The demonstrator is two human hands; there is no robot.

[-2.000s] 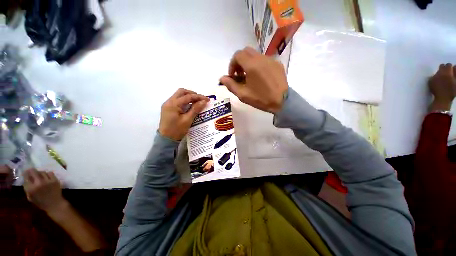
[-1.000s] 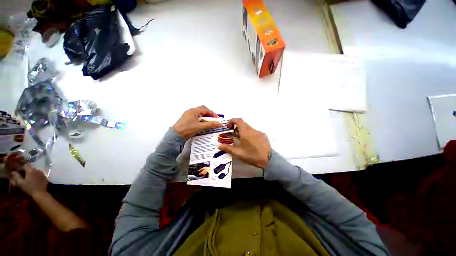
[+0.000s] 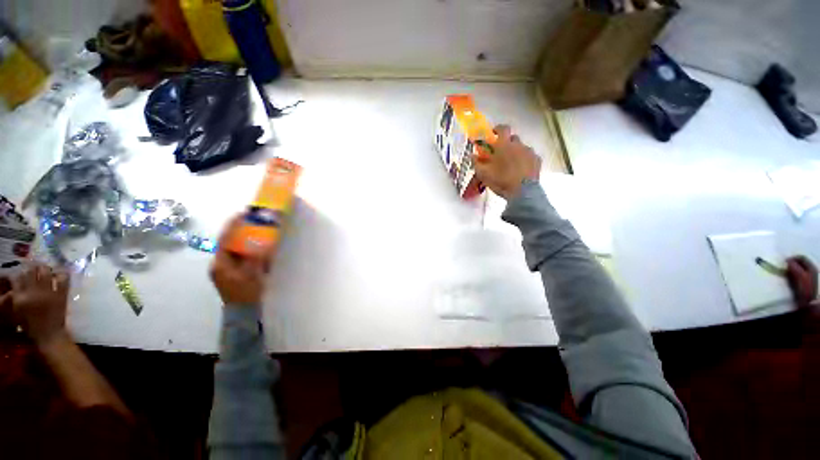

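Note:
My left hand [image 3: 238,274] holds one printed carton [image 3: 275,190] by its near end, left of the middle of the bench. The carton's orange side with a dark mark faces up, and it is slightly blurred. My right hand [image 3: 511,163] is on a second printed carton [image 3: 460,135] farther back. Its fingers grip the near right part. That carton's orange side faces up and its printed panel faces left. Whether either carton touches the table is hard to tell.
Crinkled shiny plastic [image 3: 81,211] and a yellow-green strip [image 3: 129,293] lie left. A black plastic bag [image 3: 211,121] lies back left. A brown paper bag [image 3: 593,56] and a dark bundle [image 3: 665,92] stand back right. Other people's hands [image 3: 40,301] show at both sides; the right one touches a white sheet [image 3: 748,269].
My hands have separated. The left has moved left with a carton, now turned orange side up. The right has moved back and taken hold of the carton standing there. The view shows more of the back.

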